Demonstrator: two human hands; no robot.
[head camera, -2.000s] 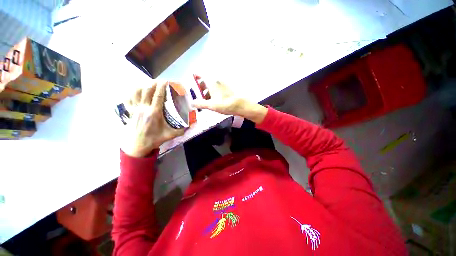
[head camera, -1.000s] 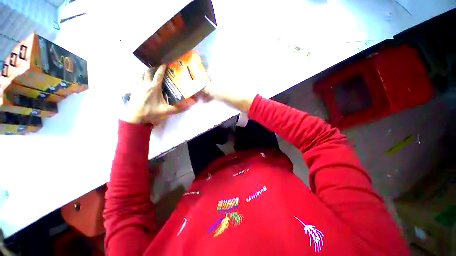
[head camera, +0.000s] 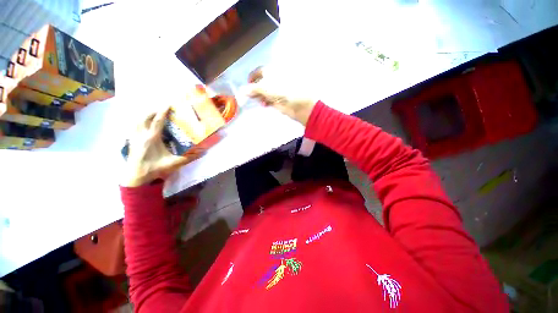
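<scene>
My left hand (head camera: 150, 150) grips an orange, black and white retail box (head camera: 199, 119) above the white table near its front edge. Bright orange loops, a cable coil (head camera: 226, 107), show at the box's right end; I cannot tell whether they are partly inside it. My right hand (head camera: 272, 95) is just right of the coil, blurred, with its fingers bent. Whether it holds something small at the fingertips cannot be told.
An open dark outer carton (head camera: 229, 40) holding orange boxes stands beyond my hands. Stacked retail boxes (head camera: 67, 67) are at the left. A green-yellow packet (head camera: 376, 55) lies at right. A red stool (head camera: 468, 110) stands below the table edge.
The box has moved left and turned in my left hand. My right hand has moved away from the box to the right. Orange loops now show at the box's end.
</scene>
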